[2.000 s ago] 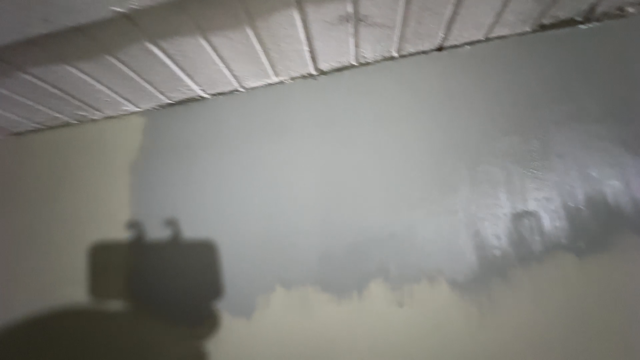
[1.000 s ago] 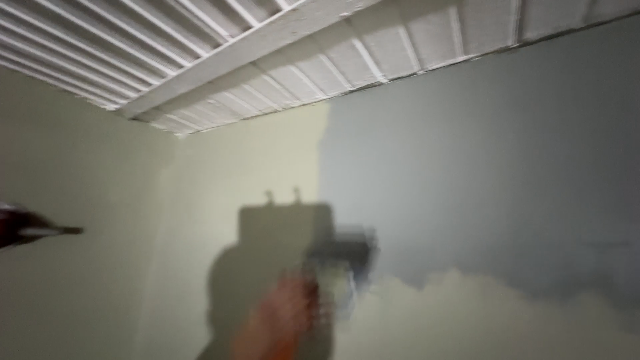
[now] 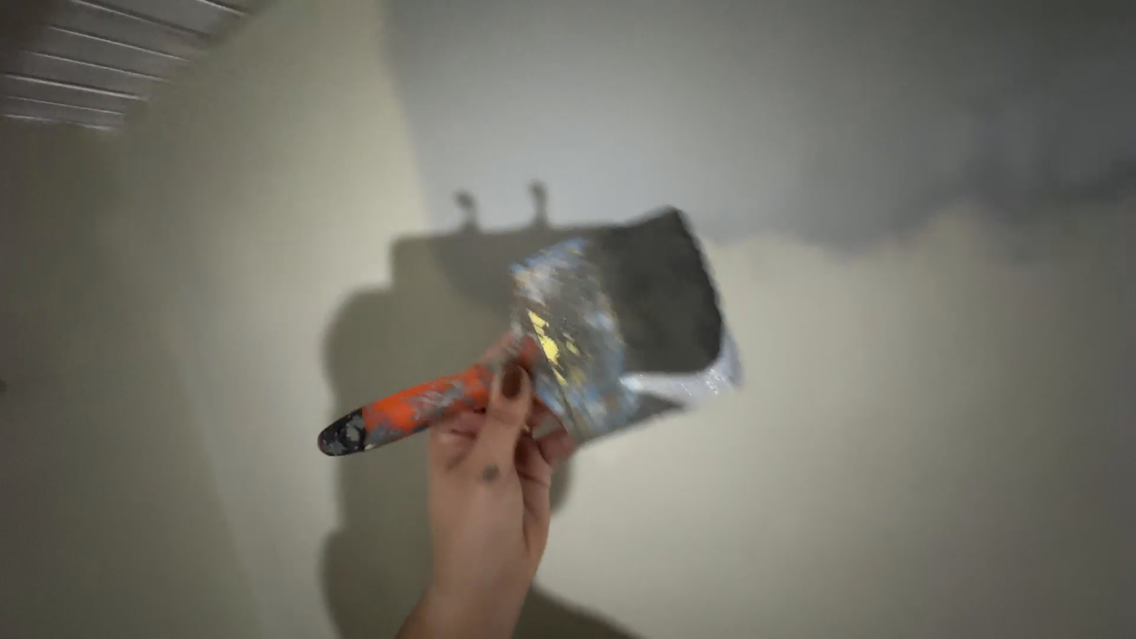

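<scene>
My left hand point(image 3: 497, 479) is closed on a wide paintbrush point(image 3: 572, 337). Its thumb lies across the near side, where the orange handle point(image 3: 426, 404) meets the paint-spattered ferrule, and other fingers curl behind. The black-tipped handle points left; dark bristles point(image 3: 670, 297) point right, with pale wet-looking paint point(image 3: 692, 382) along their lower edge. Behind the brush are grey paint point(image 3: 666, 98) on the upper wall and a pale cream-green surface point(image 3: 843, 461) below. Blur and overlap hide whether the bristles touch the wall. My right hand is not in view.
A ribbed white ceiling point(image 3: 98, 62) shows at the upper left. A wall corner point(image 3: 191, 355) runs down the left side. A dark shadow point(image 3: 382, 479) falls on the wall around and behind my hand.
The hand with the brush, absent two seconds ago and blurred low in the view one second ago, now shows large near the centre. The view has tilted, with less ceiling visible.
</scene>
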